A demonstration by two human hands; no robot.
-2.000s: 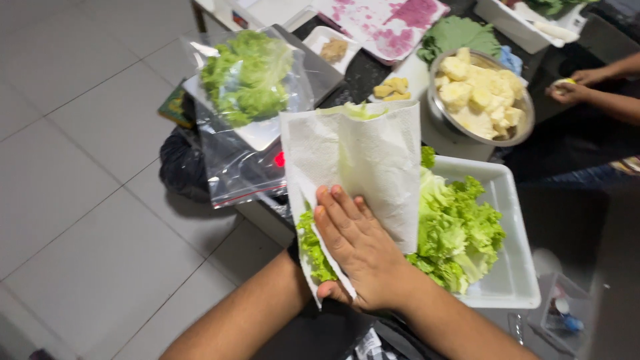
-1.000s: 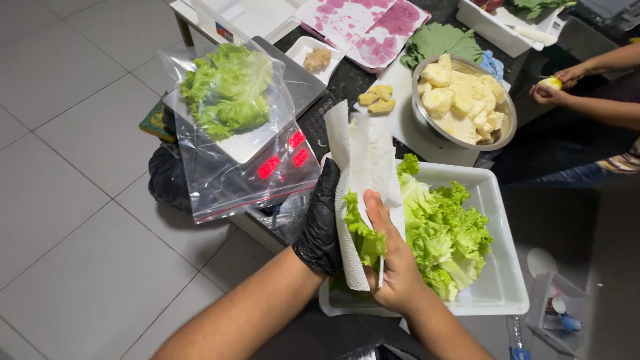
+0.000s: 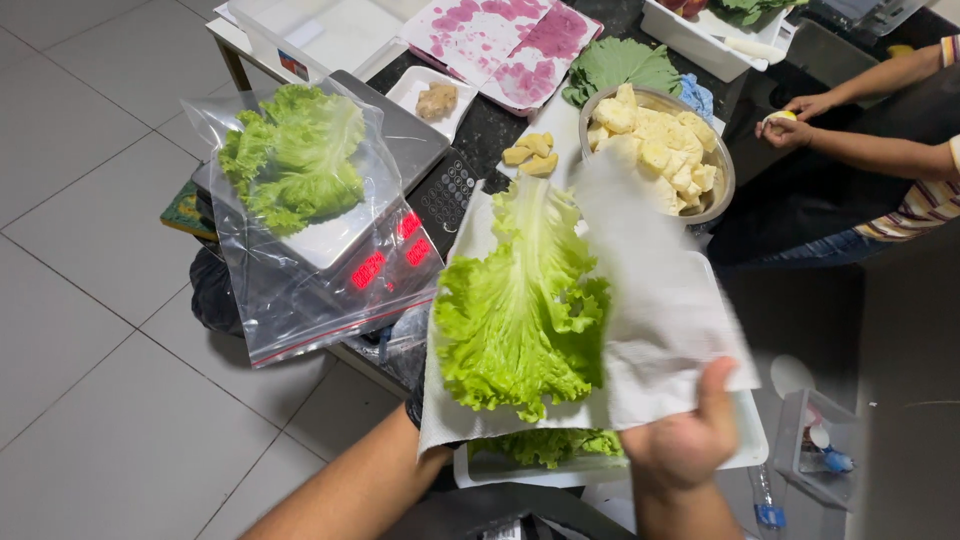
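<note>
A lettuce leaf [image 3: 525, 307] lies on an opened paper towel [image 3: 667, 330]. My left hand [image 3: 420, 409], in a black glove, is under the towel's left side and mostly hidden, so its grip does not show. At the towel's lower right edge is my bare right hand [image 3: 686, 446], thumb raised, with the towel's raised flap against its fingers. Below the towel, a white tray [image 3: 750, 435] contains more lettuce [image 3: 559, 446]. To the left, a clear zip bag [image 3: 262, 315] holding lettuce leaves [image 3: 300, 157] rests on a digital scale [image 3: 420, 146].
Behind the towel stand a steel bowl of peeled, pale yellow chunks [image 3: 652, 150], ginger-like pieces [image 3: 532, 154] and a small white dish [image 3: 435, 97]. Pink-stained sheets [image 3: 502, 45] lie farther back. Another person's hands [image 3: 795, 124] hold something small at right. A clear bin [image 3: 817, 450] sits lower right.
The paper towel, folded around the leaf earlier, is now spread with the leaf exposed. My right hand has moved right with the flap. My gloved left hand has gone mostly out of sight beneath the towel.
</note>
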